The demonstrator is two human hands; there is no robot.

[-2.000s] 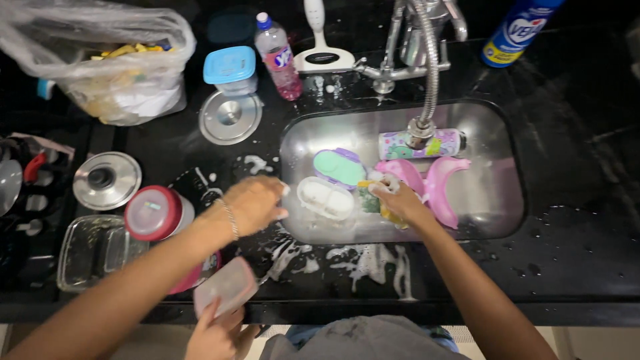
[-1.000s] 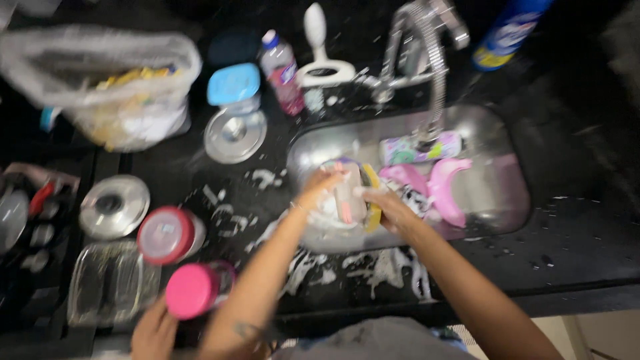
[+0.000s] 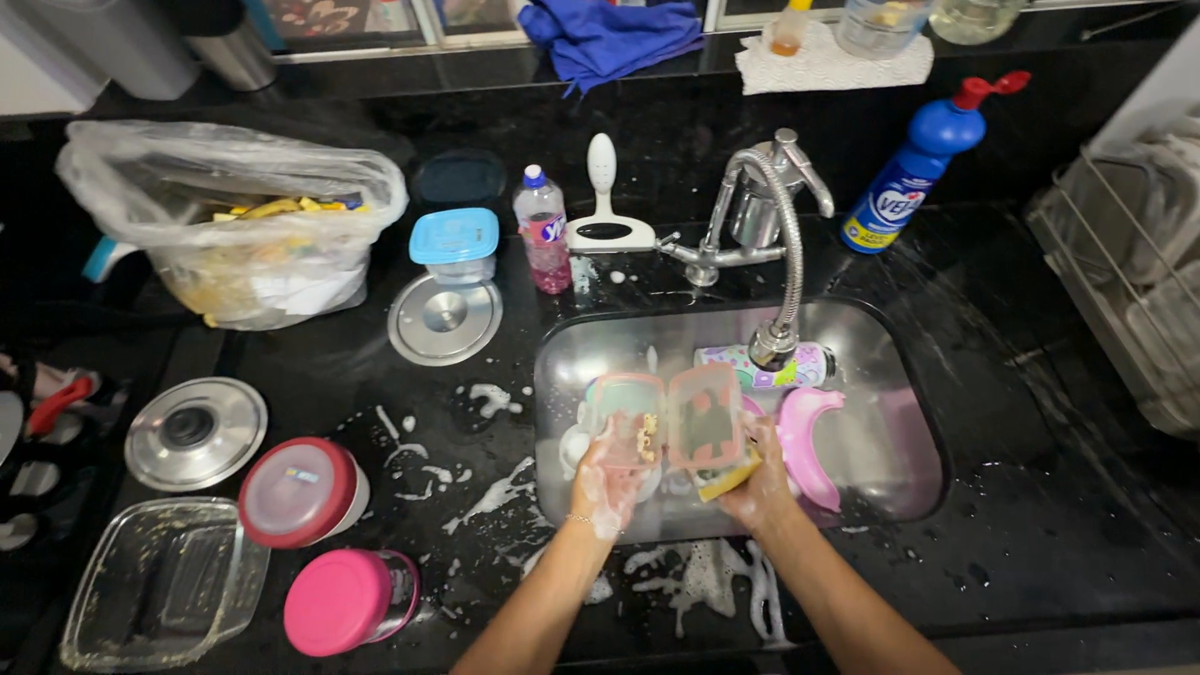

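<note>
Over the stainless steel sink (image 3: pixel 872 469), my left hand (image 3: pixel 607 483) holds a small pinkish translucent plastic container (image 3: pixel 626 417), its hinged lid (image 3: pixel 705 417) swung open to the right. Bits of pale food lie inside the container. My right hand (image 3: pixel 759 473) grips a yellow sponge (image 3: pixel 729 475) beside the lid. Soap suds cover parts of both hands. Right of them in the sink lies a pink curved plastic case (image 3: pixel 808 445); behind is a patterned bottle (image 3: pixel 806 364) under the faucet's spray head (image 3: pixel 772 345). Other items under my hands are partly hidden.
Left of the sink are a pink-lidded container (image 3: pixel 337 600), a red-lidded container (image 3: pixel 295 492), a glass dish (image 3: pixel 169 581) and metal lids (image 3: pixel 445 319). Behind stand a bottle of pink liquid (image 3: pixel 546 234), a plastic bag of scraps (image 3: pixel 272 253) and a blue Veja bottle (image 3: pixel 905 178). A dish rack (image 3: pixel 1116 291) is at right.
The pinkish container, low at the left in a third hand two seconds ago, is now in my left hand over the sink, opened. That other hand is out of view. The view has tilted up.
</note>
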